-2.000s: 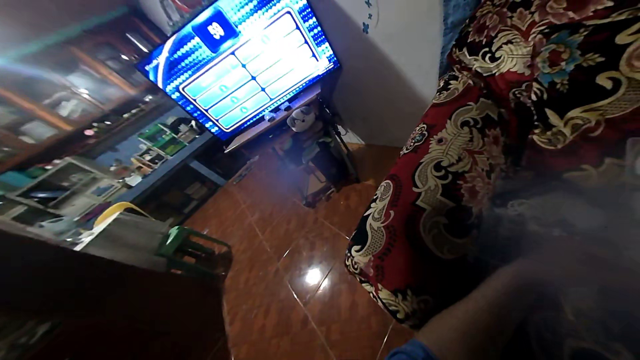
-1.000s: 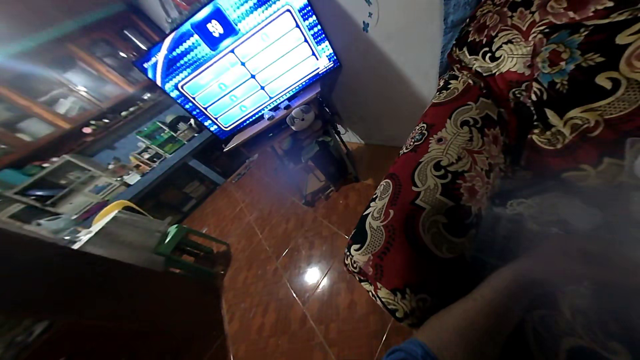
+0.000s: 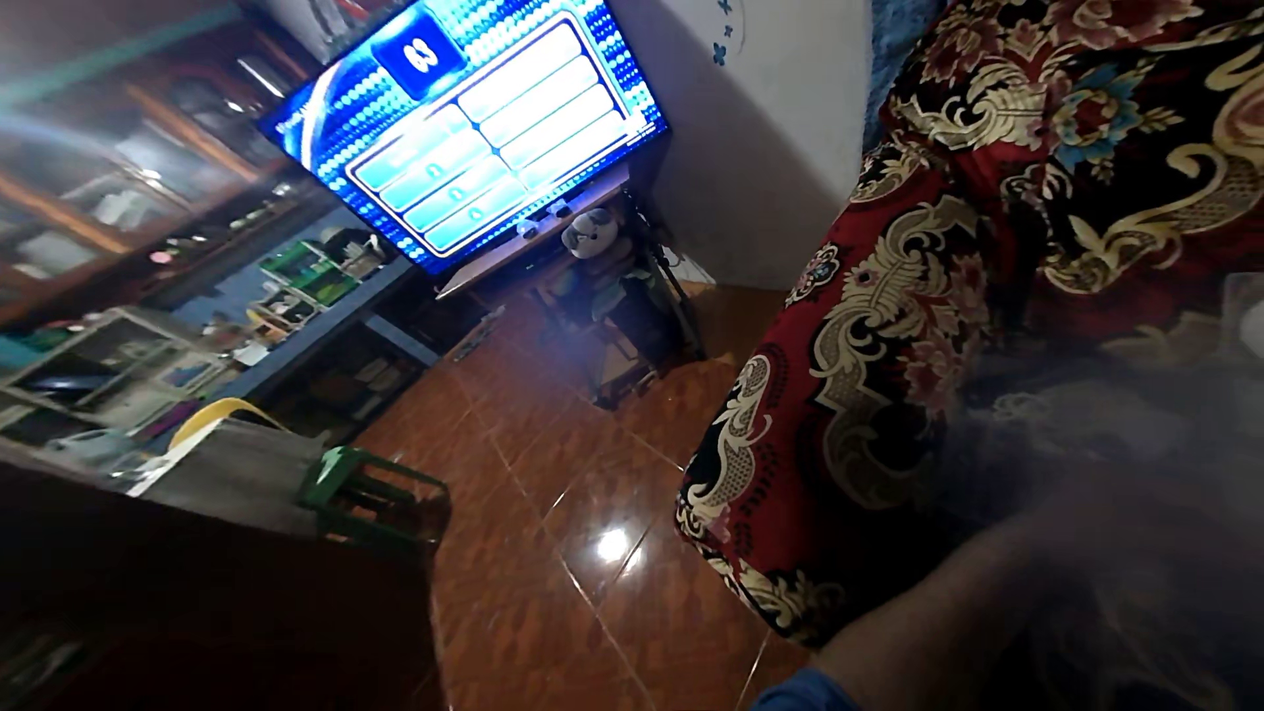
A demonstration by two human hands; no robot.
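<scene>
A bare forearm with a blue cuff (image 3: 805, 691) reaches in from the bottom edge toward the right, in front of a sofa covered in red and black floral fabric (image 3: 869, 326). Whether it is my left or my right arm cannot be told. Its hand is lost in a dark, hazy blur at the lower right, so neither the fingers nor anything they may hold can be made out. Part of a pale, see-through object (image 3: 1246, 321) shows at the right edge. No other hand is visible.
A lit television (image 3: 484, 128) stands on a stand, with a stuffed toy (image 3: 591, 235) before it. Left of the tiled floor (image 3: 553, 592) are a green plastic stool (image 3: 370, 499), a grey-topped table (image 3: 237, 474), shelves (image 3: 109, 365) and a glass-fronted cabinet (image 3: 118, 168). A dark surface covers the lower left.
</scene>
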